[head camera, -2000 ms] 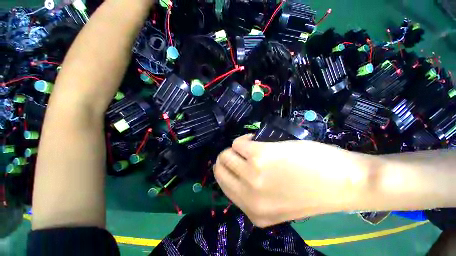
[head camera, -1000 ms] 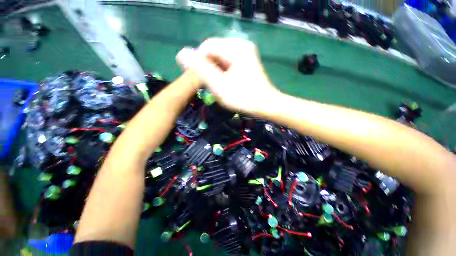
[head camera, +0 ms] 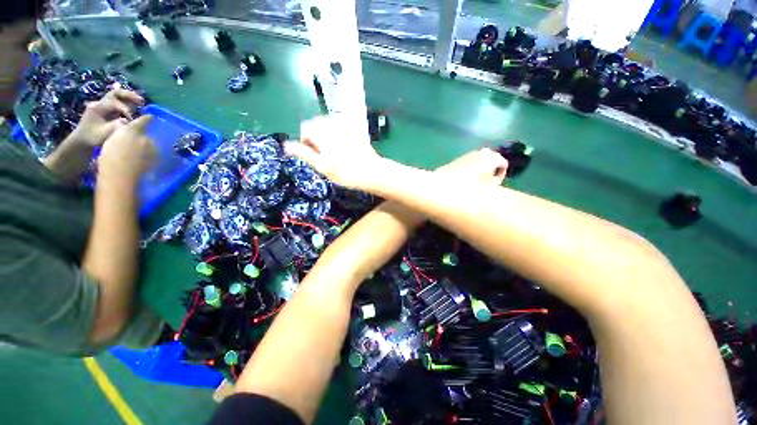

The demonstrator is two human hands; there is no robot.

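Observation:
My forearms cross over a heap of black ribbed housings (head camera: 516, 344) with red leads and green-teal round ends. My left hand (head camera: 477, 168) reaches under my right forearm to the right. Its fingertips meet a dark part (head camera: 518, 156) on the green bench; whether they grip it is unclear. My right hand (head camera: 332, 153) is at the left, blurred, by the foot of the pale post and above the right edge of a heap of silver-blue round wired units (head camera: 249, 183). Its fingers are bent, and whether it holds anything is hidden.
The pale post (head camera: 336, 75) rises beyond my right hand. A person at the left works with both hands over a blue tray (head camera: 170, 162). Another dark part (head camera: 681, 209) lies at the right. More black parts (head camera: 581, 70) line the far ledge.
The view has swung left and up, showing the neighbouring person and tray. My hands, close together a second ago, are now apart with forearms crossed. A dark part now shows at my left fingertips.

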